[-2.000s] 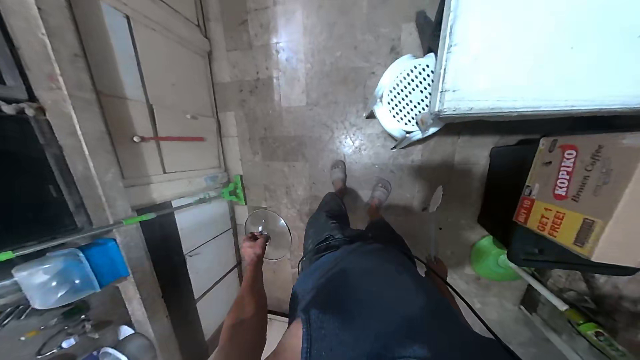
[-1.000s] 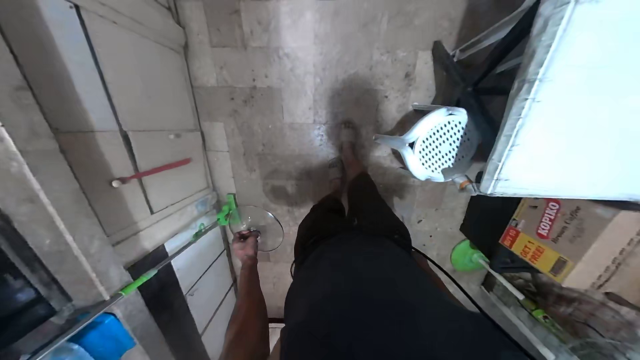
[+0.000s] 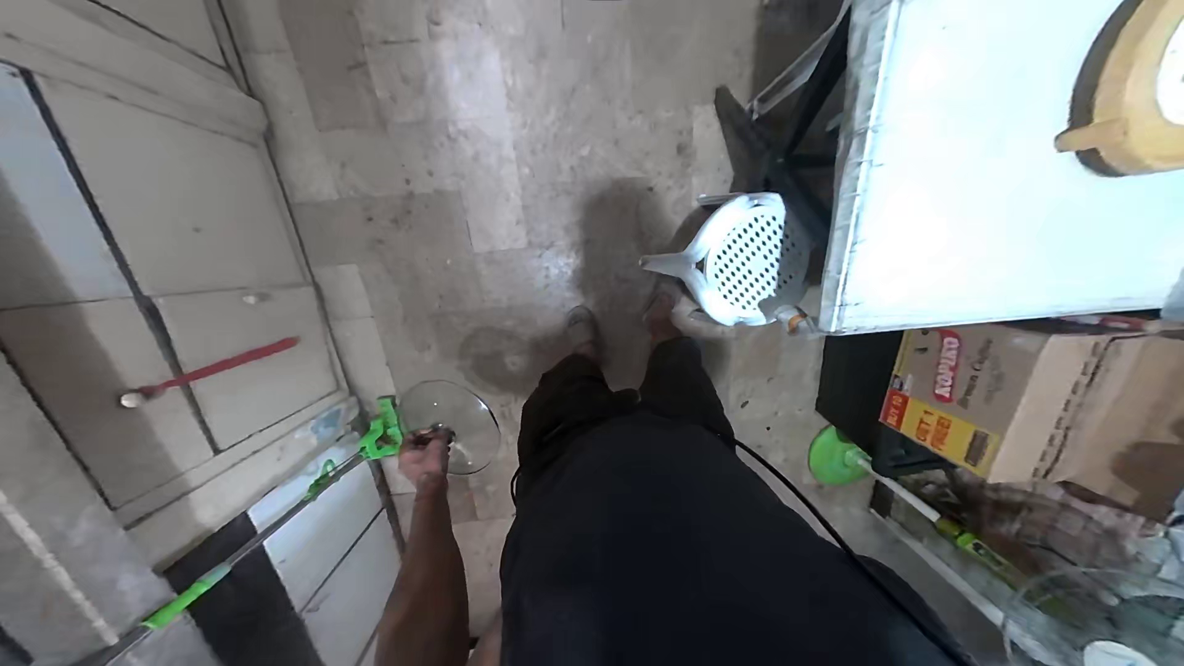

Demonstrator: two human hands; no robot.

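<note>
My left hand (image 3: 427,457) is shut on the knob of a round glass lid (image 3: 472,421), low at the left of my legs. Just left of the hand is the green head of a mop (image 3: 381,430), whose pole slants down to the lower left along the cabinets. My right hand is not in view, hidden by my dark shirt or outside the frame.
A white plastic stool (image 3: 751,264) stands by a white-topped table (image 3: 999,185) at the right. Beneath it are a cardboard box (image 3: 980,388) and a green round-headed pole tool (image 3: 835,458). White cabinets (image 3: 222,203) line the left; tiled floor (image 3: 546,148) lies ahead.
My left hand keeps hold of the glass lid. The utensil-like pale thing near my right hand, seen two seconds ago, has gone from view, as has that hand. The view has shifted.
</note>
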